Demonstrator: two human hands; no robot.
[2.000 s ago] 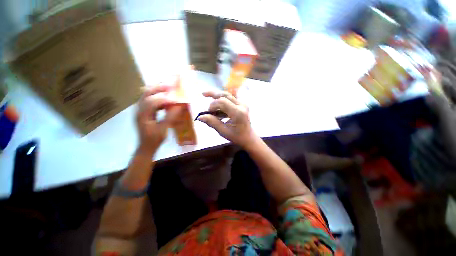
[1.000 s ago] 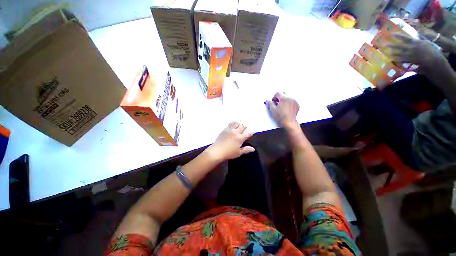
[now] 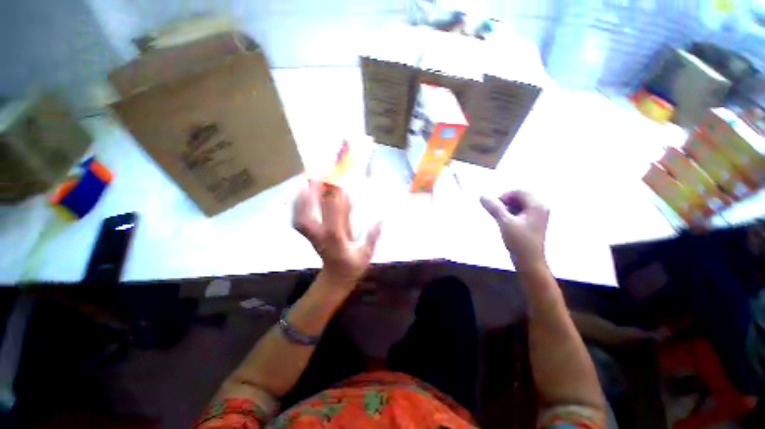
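A near retail box [image 3: 341, 168] with orange sides stands washed out and blurred on the white table. My left hand [image 3: 332, 232] is at its lower end, fingers over the orange side, thumb apart; it covers part of the box. A second retail box [image 3: 435, 151], orange and white, stands upright behind it, in front of the brown cartons. My right hand [image 3: 524, 224] is over the table to the right of both boxes, its fingers curled and thumb out. A small dark spot shows at its fingertips; blur hides whether it is a held item.
A large brown carton [image 3: 210, 130] stands left, tilted in view. Closed brown cartons [image 3: 496, 117] stand behind the second box. A black phone [image 3: 111, 247] and a blue-orange item [image 3: 83, 189] lie far left. Several orange boxes [image 3: 703, 172] stand at right, near a partly visible person.
My left hand has moved from the table's front edge to the near retail box. The view has shifted, so the table things appear farther right. Both retail boxes remain standing.
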